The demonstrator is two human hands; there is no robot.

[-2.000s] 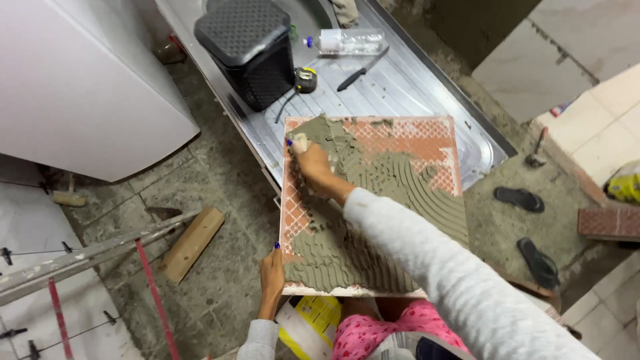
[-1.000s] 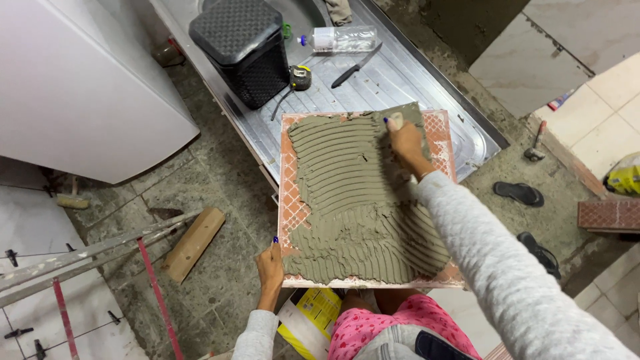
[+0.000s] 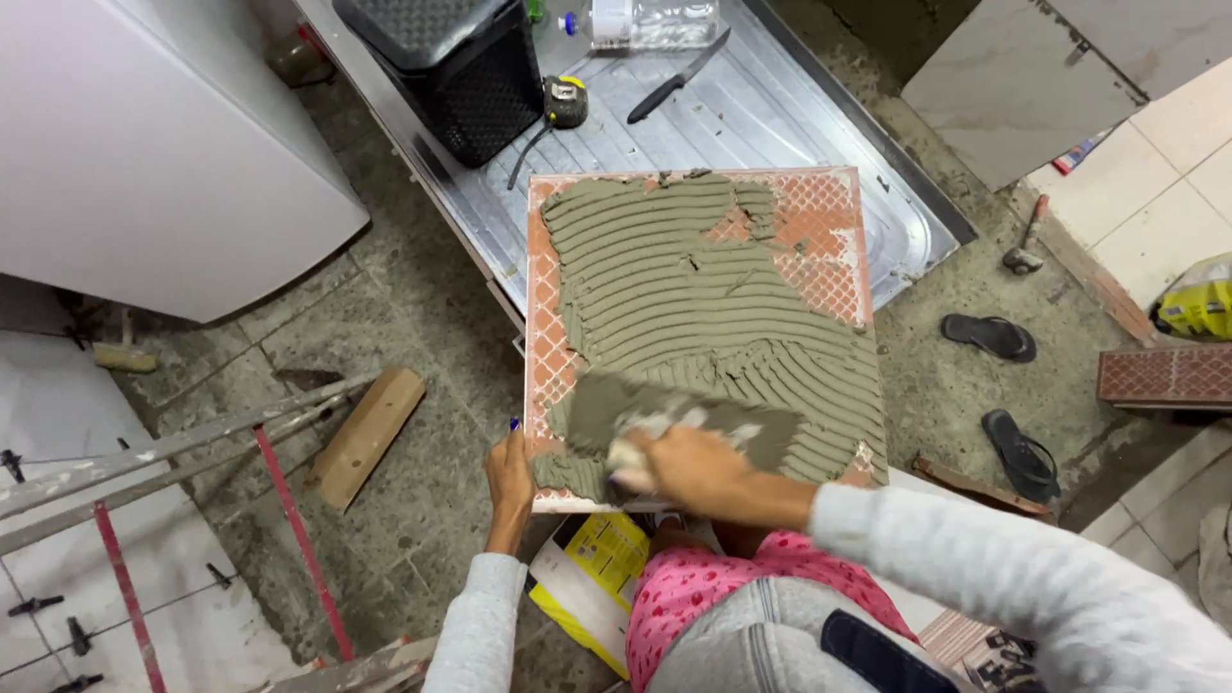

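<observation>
A large square floor tile (image 3: 841, 226) rests with its ridged orange back facing up, partly over the steel sink drainboard. Grey mortar (image 3: 674, 279) covers most of it in curved combed ridges, while orange shows along the left edge and upper right. My right hand (image 3: 693, 462) grips the handle of a notched trowel (image 3: 770, 431), whose blurred blade lies over the mortar at the lower part of the tile. With my left hand (image 3: 510, 476) I hold the tile's lower left edge.
On the steel drainboard (image 3: 751, 115) are a black lidded basket (image 3: 481, 96), a tape measure (image 3: 565, 101), a knife (image 3: 679, 77) and a plastic bottle (image 3: 654, 21). Black sandals (image 3: 988, 335) and a hammer (image 3: 1026, 241) lie right; a ladder (image 3: 192, 448) and wooden board (image 3: 368, 438) are left.
My right hand has moved with the trowel from the tile's upper left to its upper right, then down to the lower part. More of the upper mortar is now combed into ridges.
</observation>
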